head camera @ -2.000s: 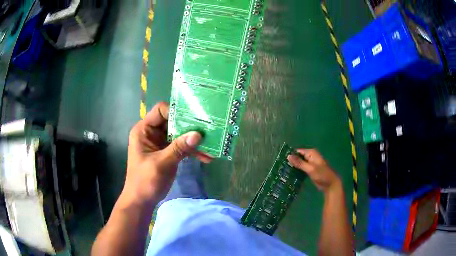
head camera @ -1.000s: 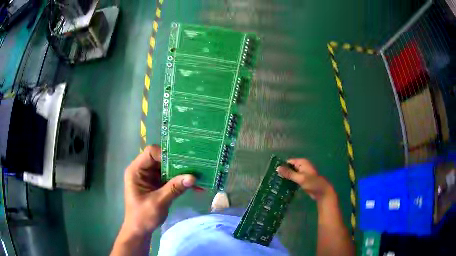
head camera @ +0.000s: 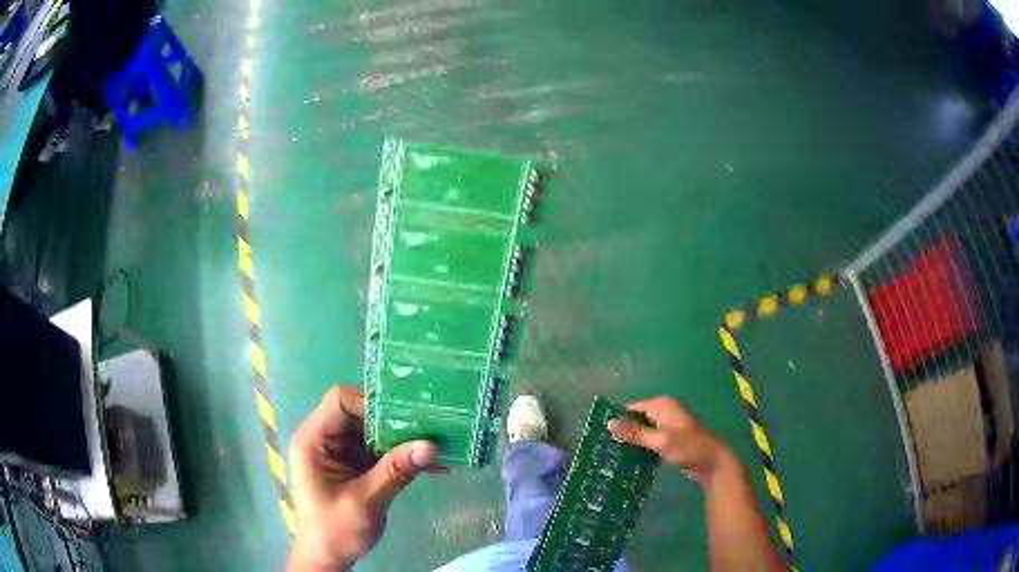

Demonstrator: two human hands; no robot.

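My left hand (head camera: 363, 480) grips the near end of a green PCB panel (head camera: 441, 296), thumb on top. The panel is held out in front over the floor, with its face of large plain rectangles up and rows of small parts along its right edge. My right hand (head camera: 670, 439) holds a second, darker green PCB panel (head camera: 592, 492) by its upper end, tilted. Small parts and white print show on it. Its lower end is cut off by the picture's bottom edge.
Yellow-black tape lines (head camera: 248, 279) run along the green floor on both sides. A blue stool (head camera: 156, 84) is at the upper left. A white-topped unit (head camera: 140, 430) and black screen are at left. A wire mesh cage (head camera: 894, 380) with red and brown boxes is at right. My shoe (head camera: 526, 419) shows below.
The surroundings have slid down and back past me. The mesh cage and blue stool have come into view, and the blue bins have mostly left. Both hands still hold their panels, now lower in the picture.
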